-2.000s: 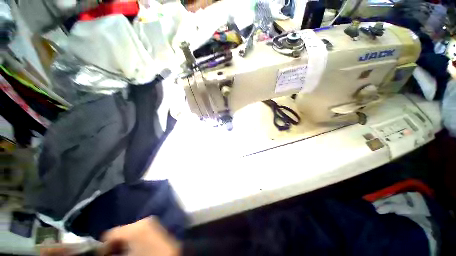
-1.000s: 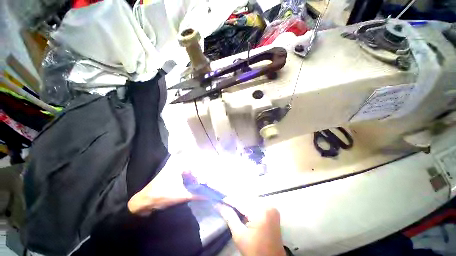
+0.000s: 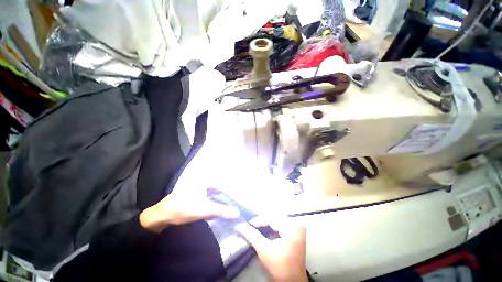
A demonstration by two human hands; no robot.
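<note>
A narrow navy end of the garment is held between my two hands, in strong glare just in front of the needle area. My left hand grips it from the left, fingers partly washed out by the light. My right hand pinches it from the right, low on the machine bed. The garment's dark grey part spreads out to the left of the sewing machine. The needle and presser foot are hidden in the glare.
Thread snips lie on top of the machine head, near a brass-coloured post. Black shears lie on the bed behind the seam line. White cloth is heaped behind, with a red plastic bundle at the back.
Since two seconds ago, both hands have come to the needle area with the navy end between them. In the last second the hands have barely moved, while the view has shifted slightly.
</note>
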